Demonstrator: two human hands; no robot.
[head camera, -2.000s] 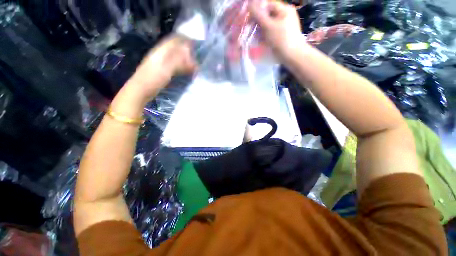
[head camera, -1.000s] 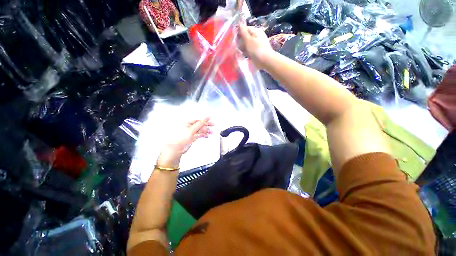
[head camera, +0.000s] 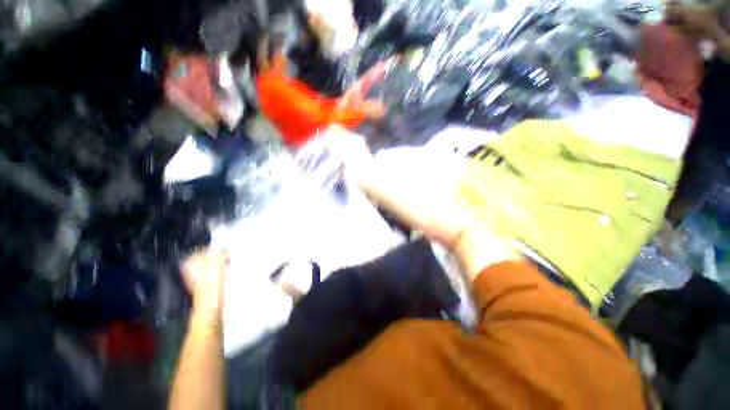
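Note:
The picture is blurred. A dark jacket (head camera: 368, 304) lies against my front, its black hanger hook (head camera: 315, 279) over the white stack of empty polybags (head camera: 280, 216). My left hand (head camera: 205, 271) is at the stack's left edge; its fingers are too blurred to read. My right hand (head camera: 340, 154) is at the stack's far end, beside crinkled clear film (head camera: 316, 164); its grip on the film is unclear.
A yellow-green jacket (head camera: 560, 192) lies on the white table (head camera: 632, 120) at right. Shiny bagged garments (head camera: 512, 48) are piled beyond. A person in red-orange (head camera: 296, 104) is ahead; another person's arm (head camera: 696, 20) shows at top right. Dark garments (head camera: 680, 320) lie at lower right.
My right hand has come down and nearer from its raised position, and the raised film has dropped with it. My left hand has moved left and off the stack's middle. The view has shifted rightward.

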